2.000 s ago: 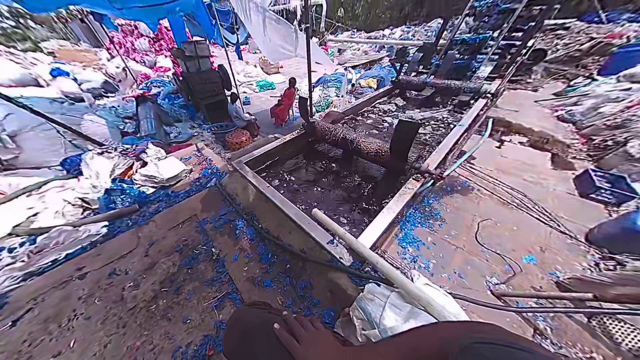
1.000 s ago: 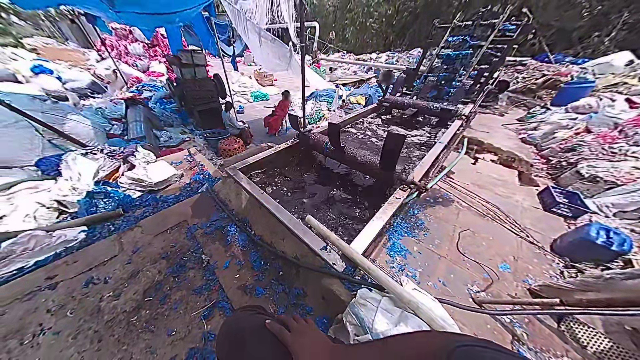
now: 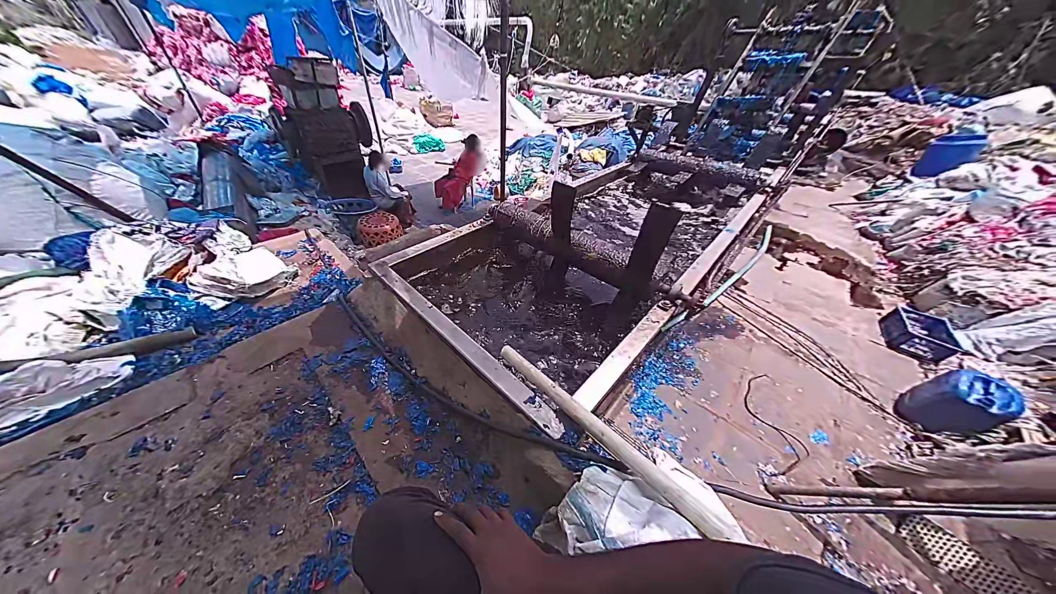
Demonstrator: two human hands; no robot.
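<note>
My right hand [image 3: 487, 536] rests on a dark-clothed knee [image 3: 412, 536] at the bottom centre, its fingers lying loosely over it and holding nothing. My left hand is out of the picture. Just beyond the right forearm lies a white plastic sack [image 3: 615, 511], with a pale pole [image 3: 610, 445] slanting over it to the rim of a long tank [image 3: 462, 346]. Dark water [image 3: 511, 313] fills the tank. Across it lies a roller [image 3: 577, 247], with dark paddles [image 3: 652, 243] standing in the water.
Two people [image 3: 462, 173] sit beyond the tank, near an orange basket [image 3: 379, 228]. A black hose [image 3: 462, 421] crosses the ledge, strewn with blue plastic flakes [image 3: 412, 412]. A blue drum [image 3: 957, 400] and a dark crate [image 3: 917, 332] lie right, near heaped plastic waste [image 3: 973, 239].
The paddles on the near roller stand at different angles from before, so the roller has turned. My right hand stays on the knee.
</note>
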